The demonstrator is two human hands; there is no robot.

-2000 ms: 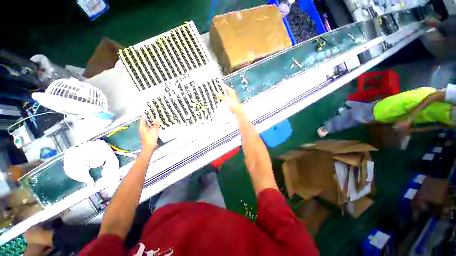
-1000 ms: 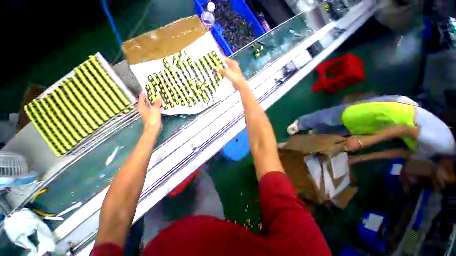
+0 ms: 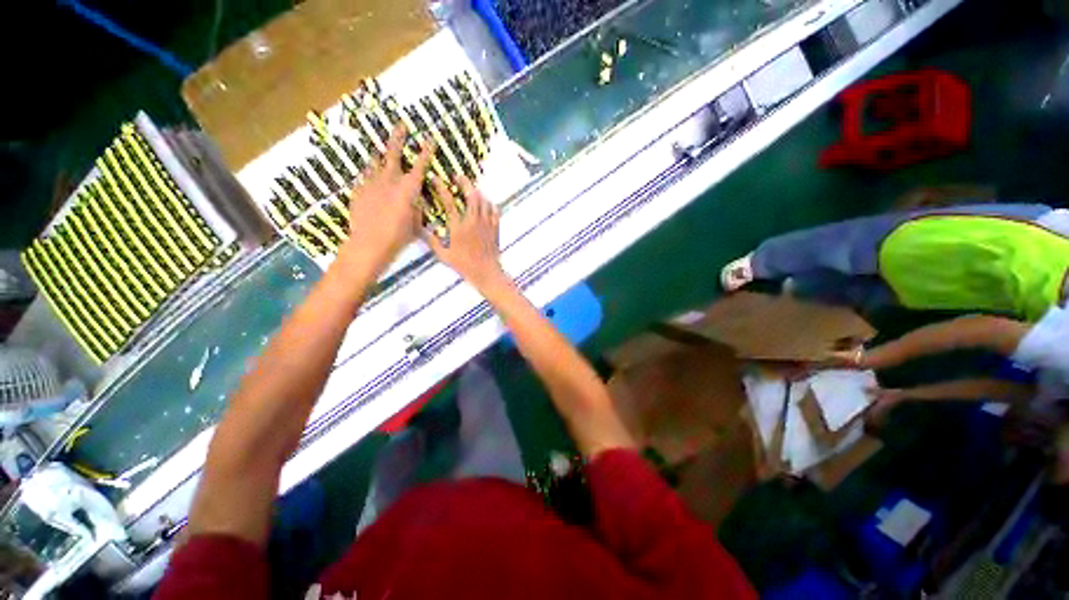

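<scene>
A white foam sheet (image 3: 506, 174) with rows of yellow-and-black transformers (image 3: 314, 197) lies partly on a closed brown carton (image 3: 264, 88) and reaches to the line's edge. Some transformers near its middle and back are out of row. My left hand (image 3: 387, 205) rests over the middle of the sheet with fingers on the transformers. My right hand (image 3: 468, 232) is just right of it, fingers spread at the transformers near the front edge. Whether either hand pinches a piece cannot be told. A stack of sheets with neat transformer rows (image 3: 123, 240) stands at the left.
The silver rail (image 3: 610, 193) runs diagonally in front of me. A blue bin (image 3: 502, 35) is behind the line. A fan (image 3: 26, 377) is at far left. A blue stool (image 3: 574, 314), a red stool (image 3: 903, 117) and an open carton (image 3: 680, 399) are on the floor. A person in a yellow-green vest (image 3: 973, 260) handles the carton.
The sheet was carried from beside the stack onto the carton. My hands have let go of its side edges and moved inward over the transformers.
</scene>
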